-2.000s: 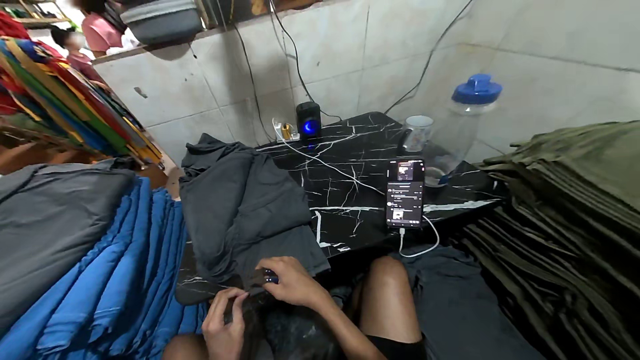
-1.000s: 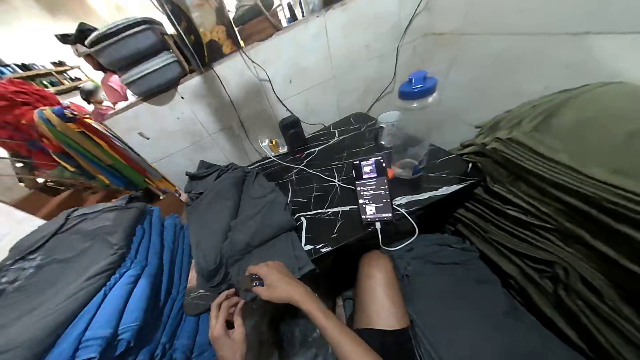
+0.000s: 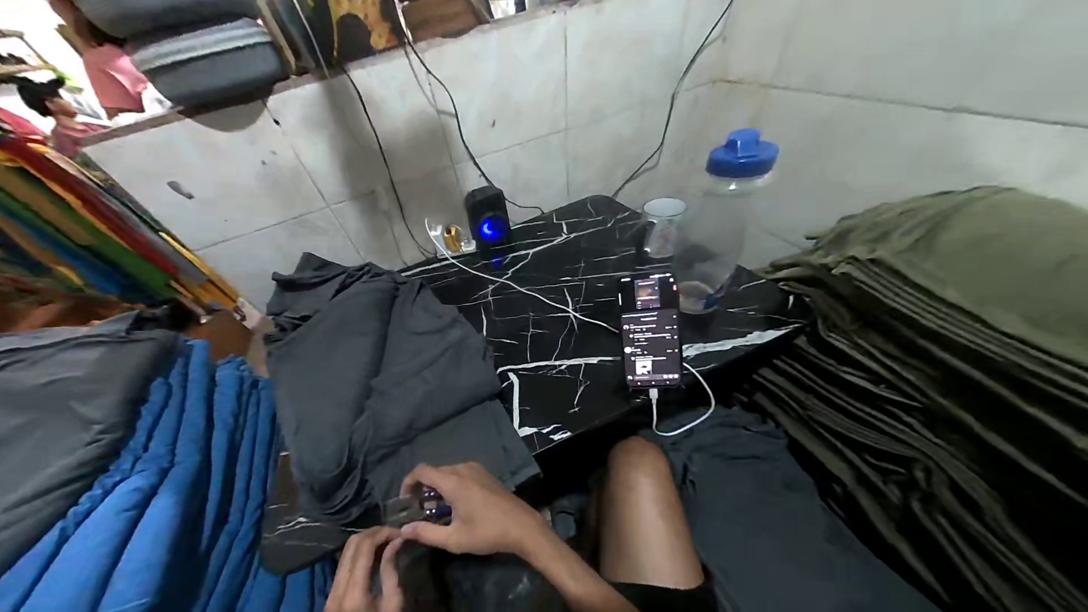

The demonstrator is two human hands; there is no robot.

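Observation:
My right hand [image 3: 476, 510], low in the middle of the view, is closed around a small dark tool [image 3: 432, 503], perhaps thread snips, at the front edge of a dark grey garment [image 3: 382, 357]. My left hand [image 3: 370, 565] is just to its left, fingers bent at dark cloth [image 3: 493, 582] over my lap; whether they pinch it is too small to tell. The grey garment lies folded on a black marble-patterned table [image 3: 544, 323]. A smartphone [image 3: 652, 336] with a lit screen and a white cable stands at the table's right front edge.
A plastic jug with a blue lid [image 3: 735, 212], a glass mug [image 3: 663, 225] and a small speaker [image 3: 487, 221] stand at the back. Blue folded garments [image 3: 161, 484] are piled left, olive garments [image 3: 960, 340] right. Tiled wall behind; a person [image 3: 59, 110] is at far upper left.
Both hands stay at the garment's front edge, with the dark tool still in my right hand. The view has shifted somewhat.

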